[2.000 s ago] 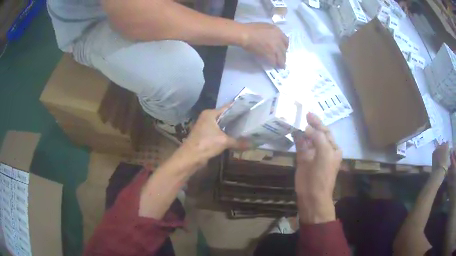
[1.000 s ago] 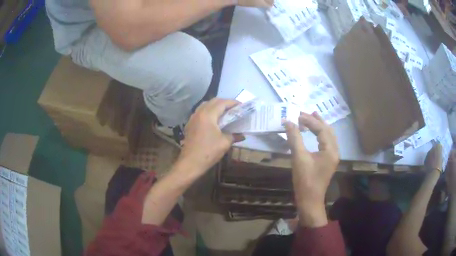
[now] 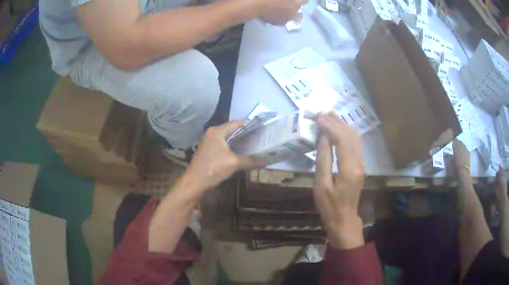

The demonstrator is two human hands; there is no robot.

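My left hand (image 3: 215,157) grips a slim white printed retail box (image 3: 279,136) over the near edge of the table, with thin white printed pieces fanned beside it under the thumb. My right hand (image 3: 338,172) is at the box's right end, its fingertips touching the end near the top corner. Glare and blur hide the details of the end flap. White sticker sheets (image 3: 296,78) with rows of short dark marks lie on the table just beyond the box.
An open brown carton (image 3: 410,94) stands on the white table (image 3: 251,72), right of my hands. White boxes (image 3: 488,75) stand at far right. A seated person's arm (image 3: 184,28) is at upper left; another person's arms reach in at right. A box-filled carton (image 3: 14,245) is at lower left.
The held box has turned to show its side and end, and my right fingers have closed in on its end. The neighbour's hand has moved away from the sticker sheets. The other person's hand shifted.
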